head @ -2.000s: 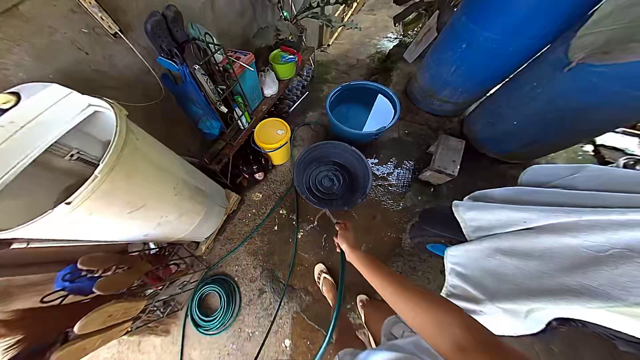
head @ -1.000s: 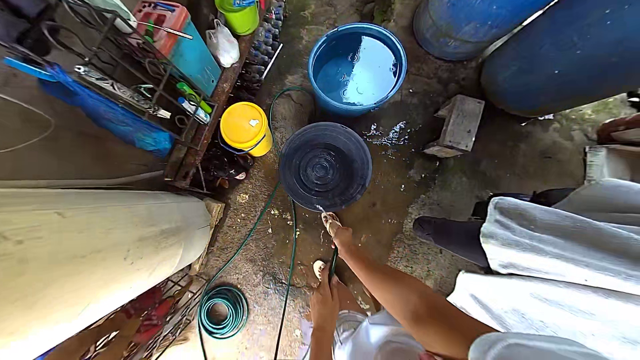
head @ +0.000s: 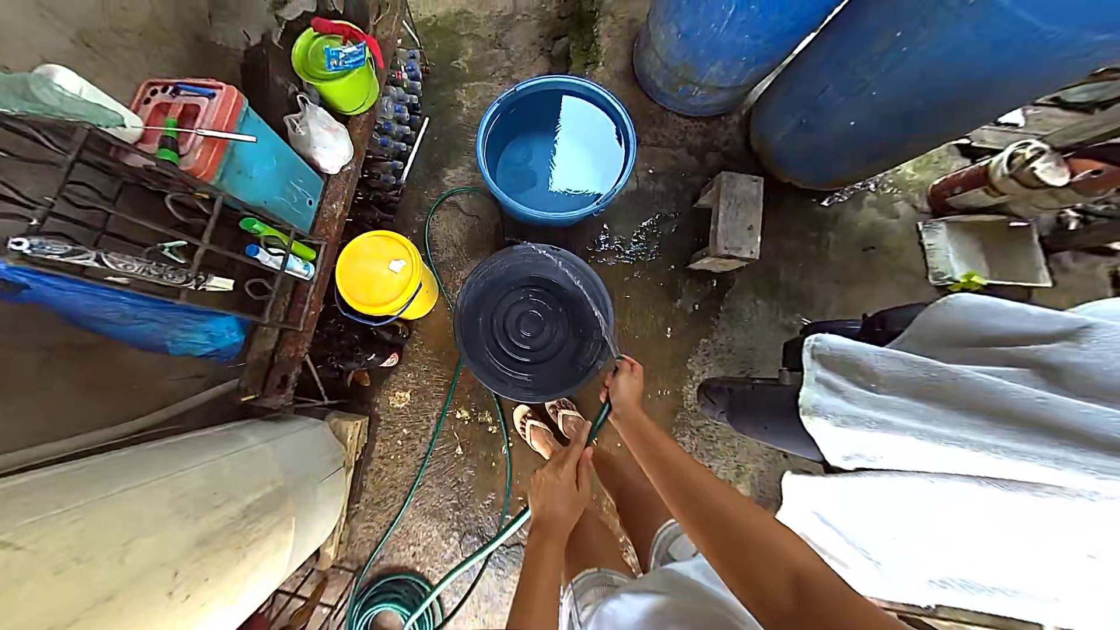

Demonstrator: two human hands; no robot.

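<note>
A green garden hose (head: 472, 560) runs up from the bottom through both hands. My right hand (head: 624, 386) is closed round it near its end, at the lower right rim of a round black plastic basin (head: 535, 322). From the hose end a thin stream of water arcs up and left over this basin. My left hand (head: 560, 494) grips the hose lower down, nearer my body. Just beyond the black basin stands a blue plastic tub (head: 516, 162) with water in it. A yellow lidded bucket (head: 378, 273) stands to the left.
A small wooden stool (head: 733, 219) stands right of the basins, below blue drums (head: 884, 87). A metal rack (head: 87, 201) and a lime green bucket (head: 346, 79) are at left. More hose lies coiled (head: 398, 595) at lower left. White cloth (head: 927, 394) covers something at right. The concrete is wet.
My left hand, out of view two seconds ago, has come in and moved up to the hose. Water now arcs further over the black basin. The view has shifted.
</note>
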